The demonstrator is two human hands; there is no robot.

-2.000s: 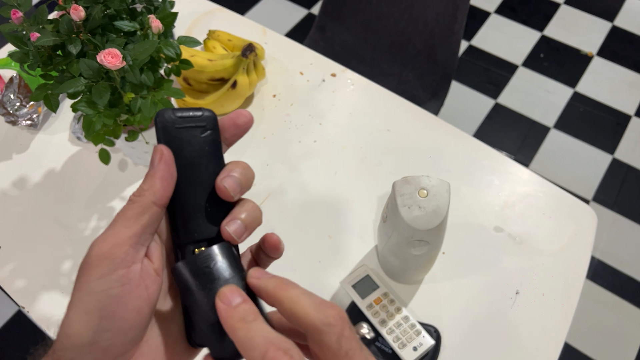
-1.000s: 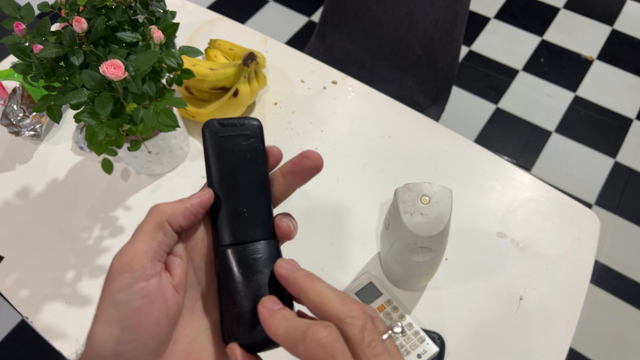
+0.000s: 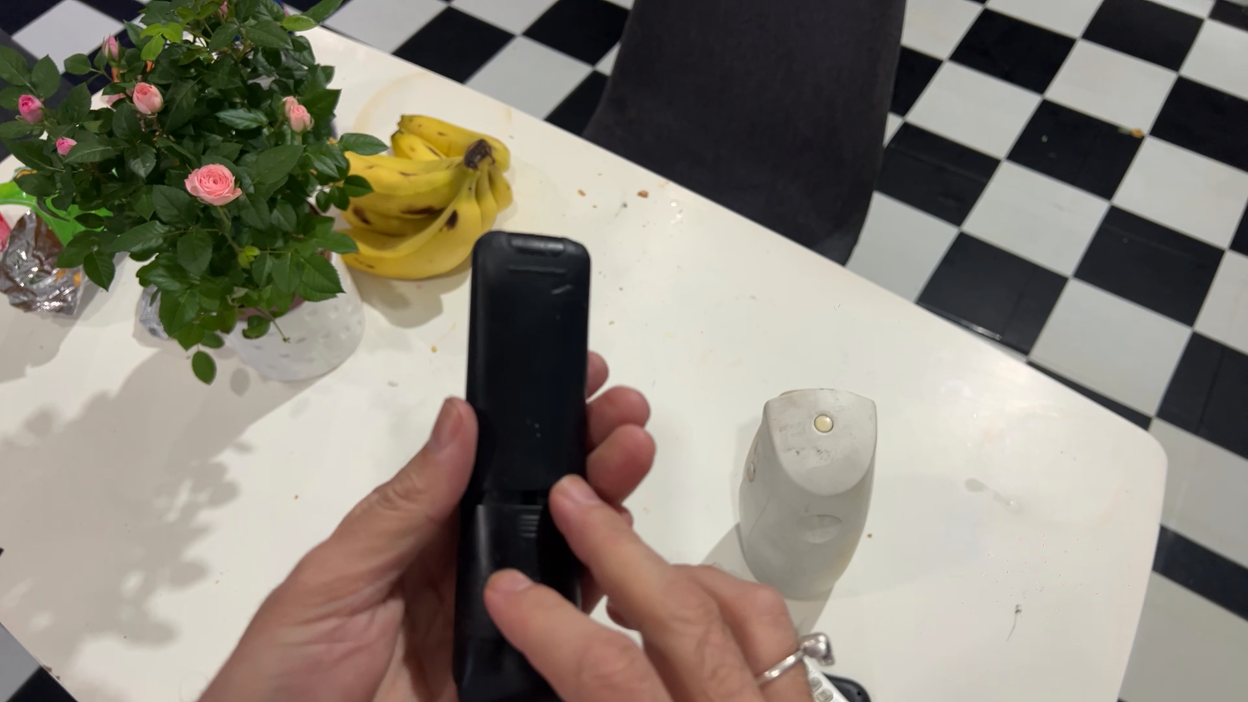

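My left hand holds a black remote control upright, its back toward me, with the thumb along one side and the fingers around the other. The remote's battery cover lies over the lower half, and a narrow dark seam shows at its upper edge. My right hand, with a silver ring on one finger, rests its fingertips on the cover and the remote's side. Below it, a white remote is mostly hidden by that hand. To the right stands a white plastic dispenser with a round button.
A potted rose plant with pink blooms stands at the left of the white table, beside bananas and a crumpled foil wrapper. A dark chair is at the far edge, over a checkered floor.
Two seconds ago the cover sat lower, with metal contacts showing at its upper edge; one second ago it lay nearly flush. My right hand now covers most of the white remote.
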